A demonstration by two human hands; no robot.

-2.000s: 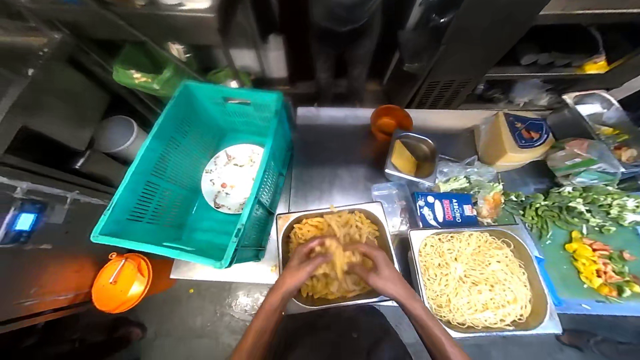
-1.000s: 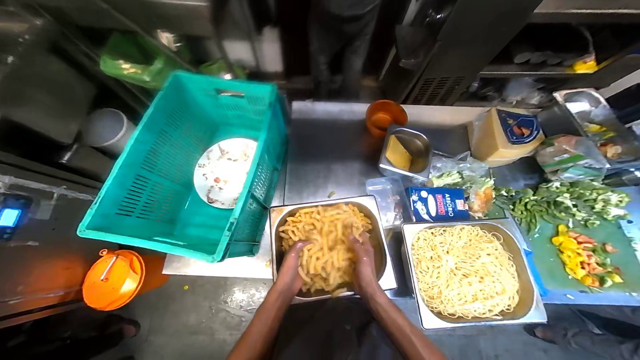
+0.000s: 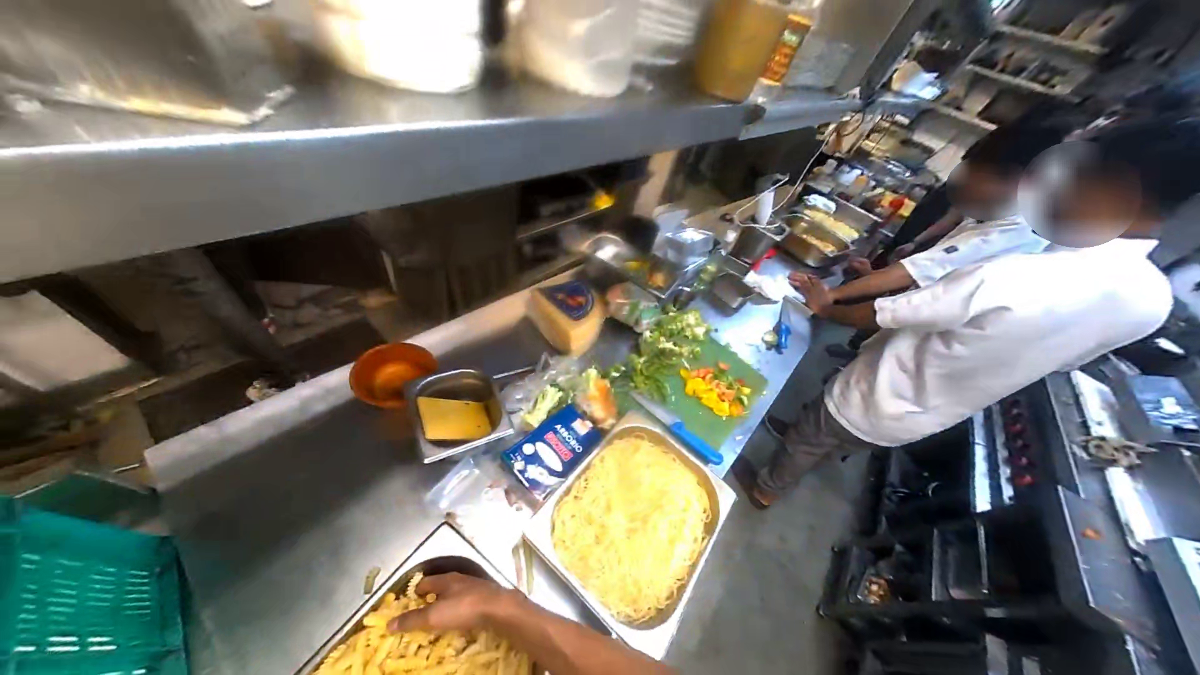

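A steel pan of short pasta (image 3: 422, 652) lies at the bottom edge, partly cut off. Over its upper part is my right hand (image 3: 459, 605), fingers curled down among the pieces; whether it grips any cannot be told. My left hand is out of the picture. Just to the right stands a second steel pan, filled with spaghetti (image 3: 633, 530). A blue box of arborio rice (image 3: 553, 450) and a crumpled clear plastic bag (image 3: 473, 487) lie behind the pans.
A green crate (image 3: 89, 591) is at lower left. Behind are an orange bowl (image 3: 392, 375), a steel container with cheese (image 3: 455, 419), a large cheese wedge (image 3: 567, 319), a blue-handled knife (image 3: 696, 442) and a green cutting board (image 3: 717, 422). People stand at right; a steel shelf (image 3: 375, 173) hangs overhead.
The view has swung far to the right and up. Both hands were in the short pasta before; now only my right hand shows there.
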